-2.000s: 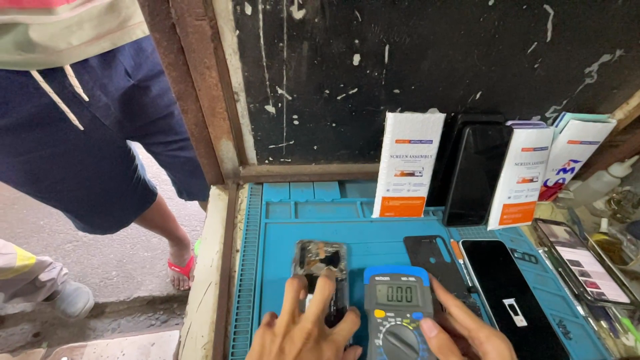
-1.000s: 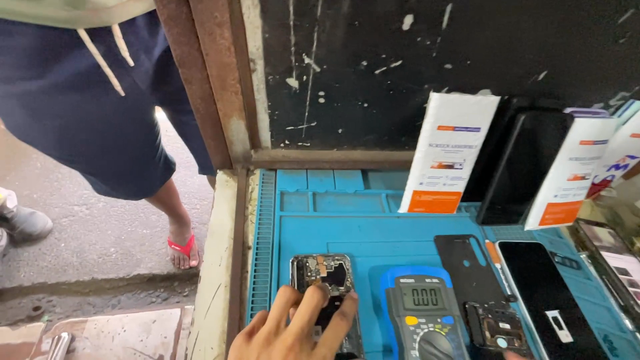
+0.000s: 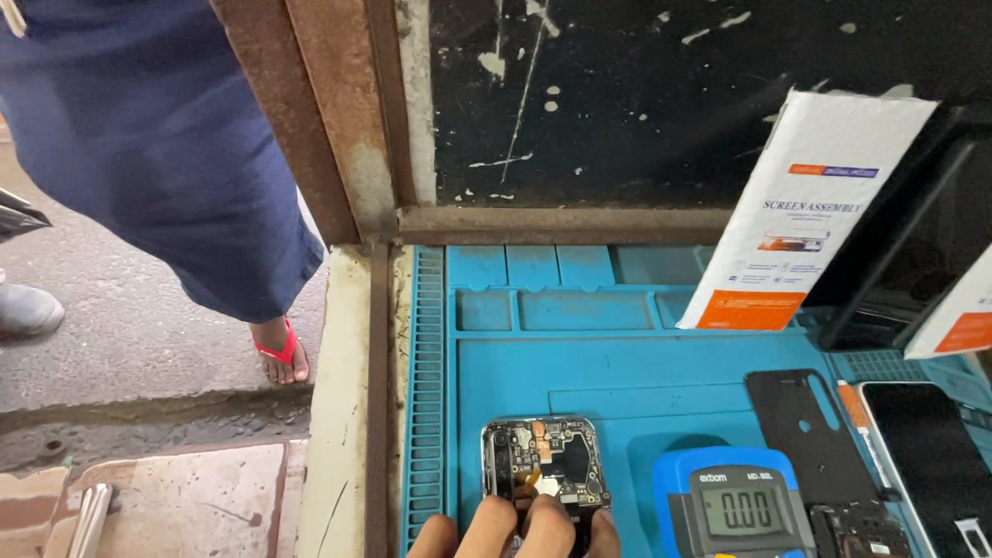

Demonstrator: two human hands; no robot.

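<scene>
My left hand is at the bottom centre, its fingers over the lower part of an opened smartphone with its circuit board bare; whether they grip it is hidden. The phone lies on a blue silicone repair mat. Right of it is a blue and grey digital multimeter, its display lit at zero. A black phone back cover lies further right, above a dark phone part. My right hand is out of view.
White screen assembly boxes and a black phone-shaped item lean behind the mat. A white-framed phone and an orange-ended tool lie at right. A rusty metal frame borders the mat; a person in dark shorts stands outside.
The right hand, at the multimeter two seconds ago, has left the view. A dark phone part shows on the back cover since one second ago. The view has shifted closer and to the left.
</scene>
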